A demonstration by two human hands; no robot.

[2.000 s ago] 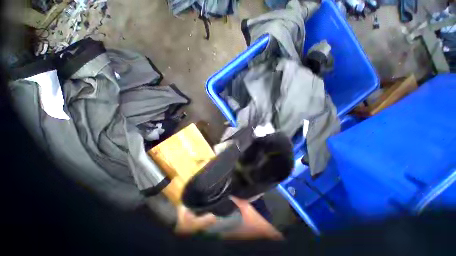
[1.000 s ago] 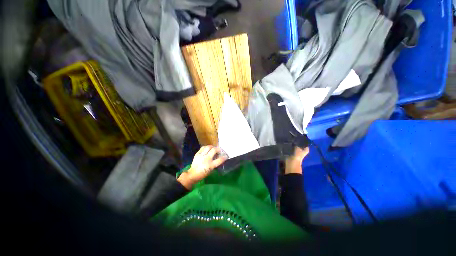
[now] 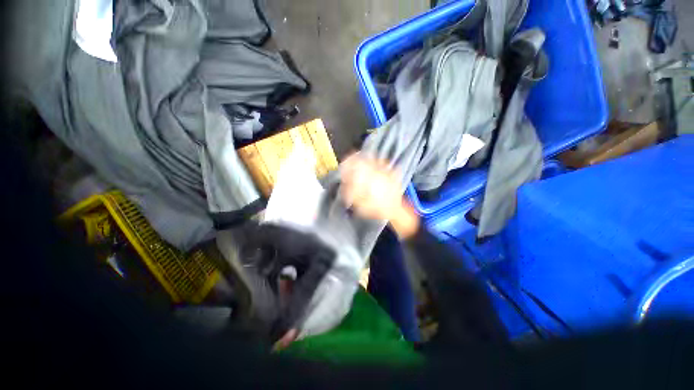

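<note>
A grey garment with a black band lies bunched over my lap and runs up into the blue bin. A white patch on it lies over the wooden bench. My right hand is blurred on the grey cloth above the lap; whether its fingers grip it cannot be told. My left hand is mostly covered by the black band and grey cloth, with only a few fingers showing, and it holds the garment.
More grey garments hang in a heap at the upper left. A yellow crate stands at the lower left. A second blue bin is at the right. A cardboard piece lies behind it, and cloth pieces lie on the floor at the upper right.
The black band, held stretched between both hands a second ago, is now bunched at the left. My right hand has moved up and left over the grey cloth. The view has shifted.
</note>
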